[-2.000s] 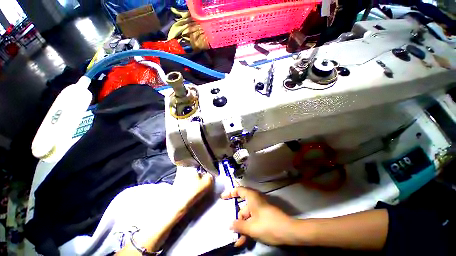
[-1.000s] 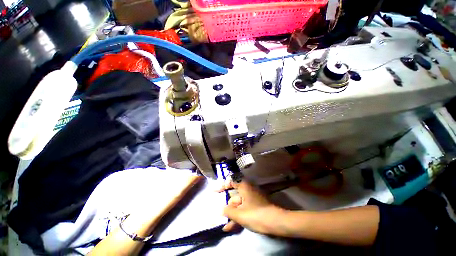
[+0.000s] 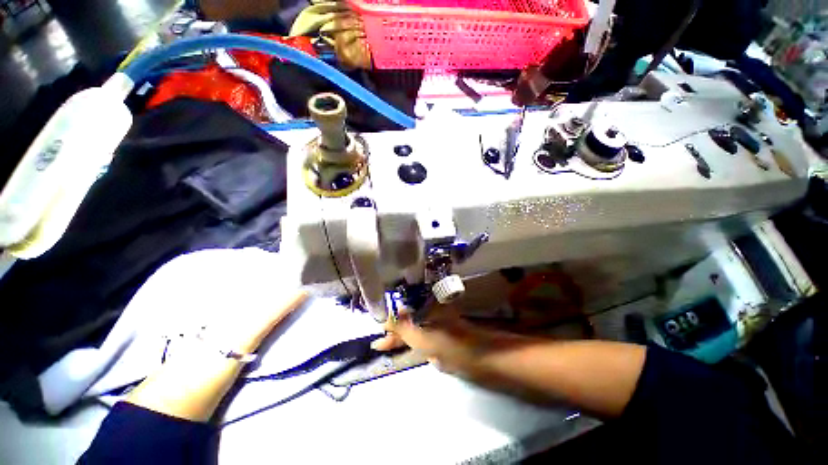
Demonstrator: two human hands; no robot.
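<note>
A garment piece [image 3: 204, 281], white and overexposed in front with a dark band [image 3: 313, 361] along its edge, lies under the sewing machine head [image 3: 372, 245]. Its black cloth [image 3: 118, 195] spreads to the left. My right hand [image 3: 422, 343] is at the presser foot [image 3: 399, 304], with fingertips on the cloth edge. Whether it pinches the cloth is unclear. My left hand [image 3: 272, 318] lies on the white cloth left of the needle. Its fingers are hidden behind the machine head.
A white lamp [image 3: 64, 163] on a blue tube [image 3: 263, 50] stands at left. A pink basket [image 3: 472, 36] is behind the machine. Orange scissor handles [image 3: 545, 295] lie under the arm. A teal panel [image 3: 694, 331] is at right.
The cloth's dark edge has swung up from the lower front toward the needle. My right hand has moved closer to the presser foot, and my left hand has moved further behind the machine head.
</note>
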